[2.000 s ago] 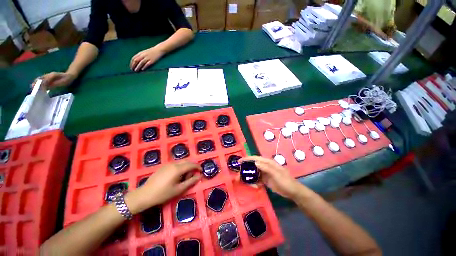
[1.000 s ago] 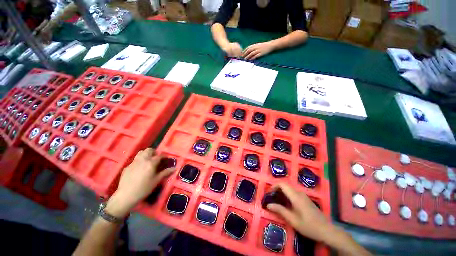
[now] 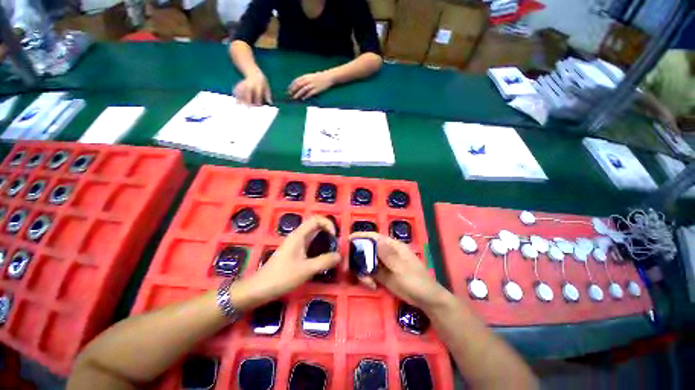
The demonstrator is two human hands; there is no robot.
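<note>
My left hand holds a dark watch head between thumb and fingers above the middle of the foam tray. My right hand holds another watch head upright beside it, with a bright reflection on its dark glass. The two watch heads are close together, with a small gap between them. In the red-pink tray, dark watches with round backs lie in the upper rows. Glossy black watches lie face up in the lower rows. My hands and forearms hide some pockets.
A second foam tray with silver-rimmed watches is at left. A charger board with white pucks and tangled cables is at right. Printed white boxes lie across the green bench. A person opposite has a hand on one box.
The view has swung right since one second ago. My hands have left the lower tray pockets and come together over its middle, each now lifting a watch head.
</note>
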